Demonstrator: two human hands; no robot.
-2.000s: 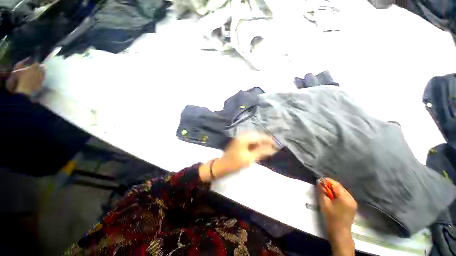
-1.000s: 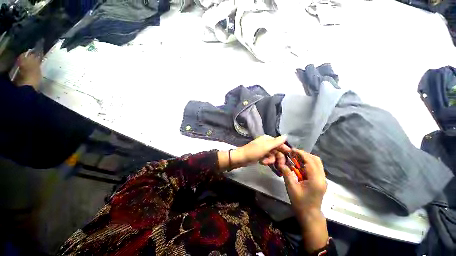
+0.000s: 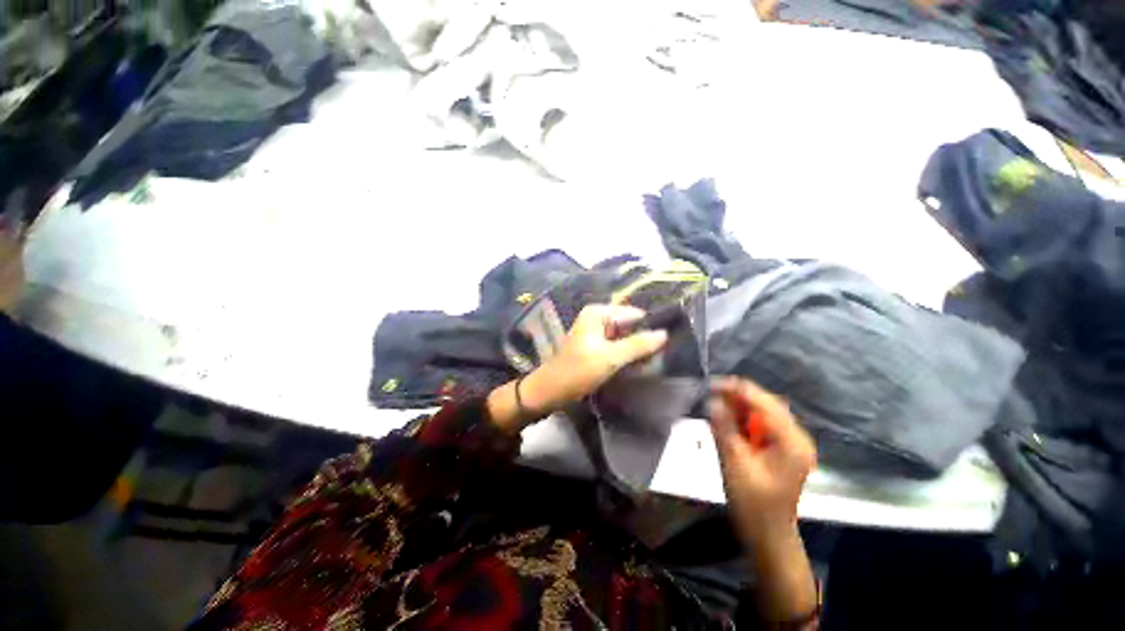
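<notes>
A dark grey shirt [image 3: 851, 358] lies across the white table's near edge, its paler grey inside partly showing. My left hand [image 3: 592, 358] pinches dark cloth of the shirt near its middle, beside yellow-green embroidery. My right hand [image 3: 759, 450] holds orange-red snips [image 3: 755, 428], mostly hidden in the palm, and its fingertips are at the cloth's edge. Whether those fingertips grip the cloth cannot be told. A flap of grey cloth hangs below my hands over the table edge.
More dark garments [image 3: 1049, 247] lie at the right and hang past the table [image 3: 247, 284]. A pale heap [image 3: 494, 74] lies at the far side. Dark grey cloth [image 3: 210, 99] is at far left. Part of another person's hand [image 3: 10, 265] shows at the left rim.
The view has shifted, moving the scene left. My hands have moved apart from being together at the cloth edge. The shirt's front is turned, and yellow-green embroidery now shows.
</notes>
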